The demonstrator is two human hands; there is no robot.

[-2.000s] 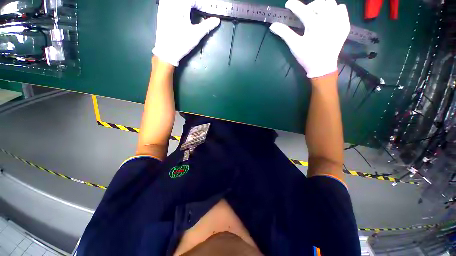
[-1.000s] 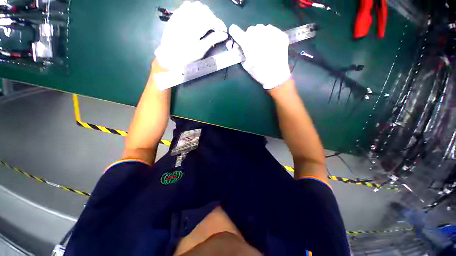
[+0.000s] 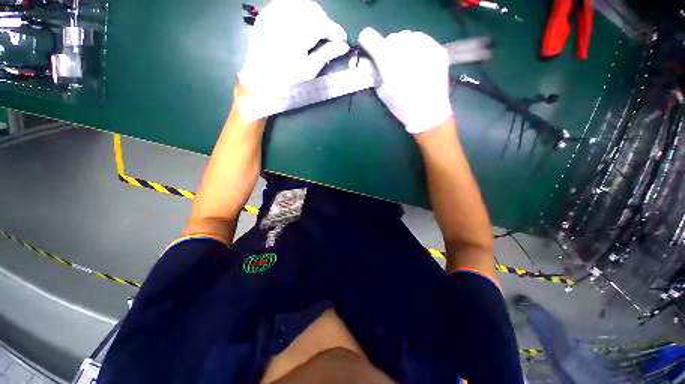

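My left hand (image 3: 289, 56), in a white glove, is closed on a black wire harness (image 3: 518, 106), mostly hidden by the gloves. My right hand (image 3: 414, 79), also gloved, holds the steel ruler (image 3: 319, 90) and touches the harness with its fingertips near my left fingers. The ruler slants from my left wrist, under my right hand, to a blurred end at the right. The harness comes out right of my right hand and lies on the green mat, with thin black tie tails sticking out toward me.
A hand tool with red handles (image 3: 557, 30) lies at the far right of the bench (image 3: 173, 82). Harnesses in clear plastic (image 3: 69, 64) lie at the left. A tangled pile of harnesses in plastic (image 3: 631, 187) is at the right. A blurred blue-grey shape (image 3: 559, 337) is at lower right.
Both hands came closer together and the ruler went from lying along the harness to a slant toward my left wrist. In the last second hands and ruler shifted slightly right.
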